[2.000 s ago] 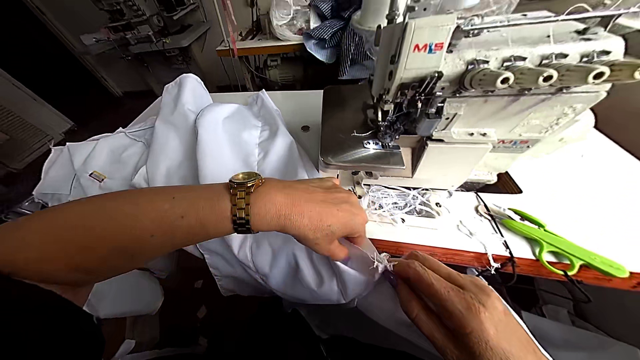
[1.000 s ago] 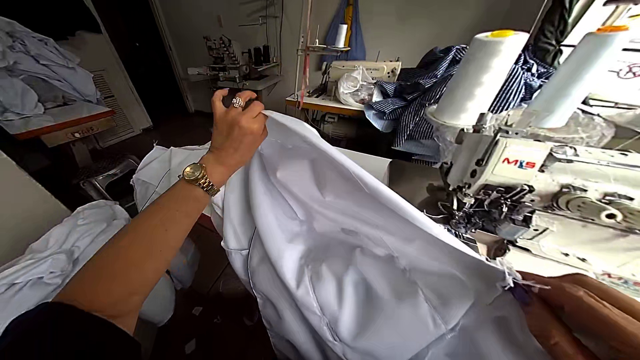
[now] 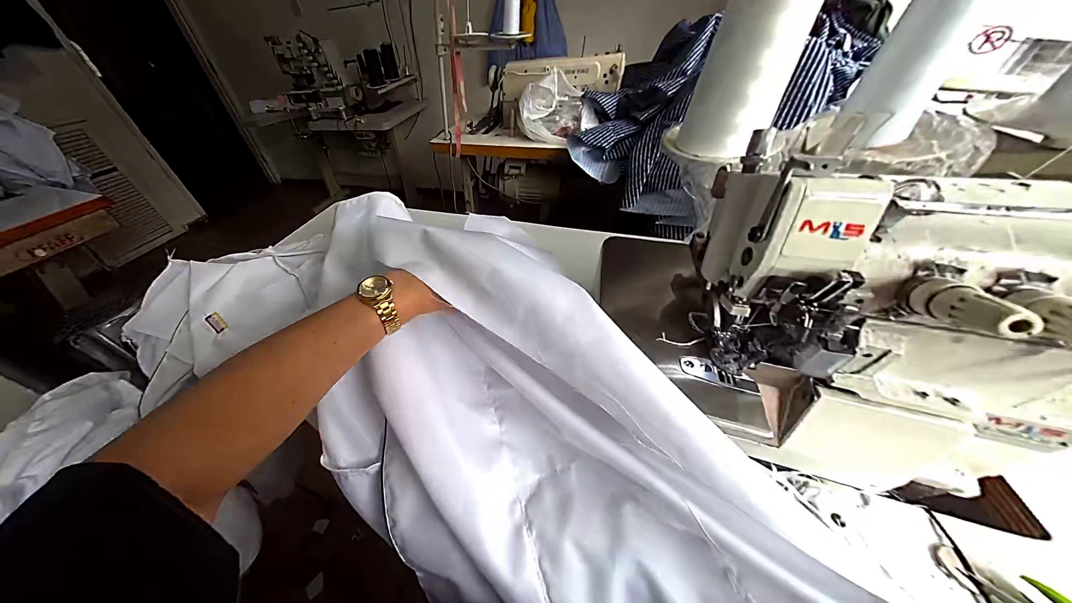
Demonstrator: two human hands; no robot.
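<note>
White fabric (image 3: 519, 435) with stitched seams spreads from the left end of the sewing table down to the lower right of the head view. My left hand (image 3: 419, 295), with a gold watch at the wrist, reaches under a fold of it; the fingers are hidden by the cloth. My right hand is out of view. Right of the fabric stands an MLS overlock sewing machine (image 3: 837, 226), its needle area and metal plate (image 3: 653, 293) uncovered. A short loose thread lies on the plate.
Large white thread cones (image 3: 745, 75) rise behind the machine. Striped blue cloth (image 3: 645, 126) and a plastic bag (image 3: 553, 105) lie at another sewing machine (image 3: 595, 71) behind. More white fabric (image 3: 67, 427) is at lower left. A green tool's edge (image 3: 1043, 589) shows at bottom right.
My left hand, raised at the fabric's upper edge a second ago, is lower and under a fold now. My right hand, earlier at the fabric's right end, has left the view.
</note>
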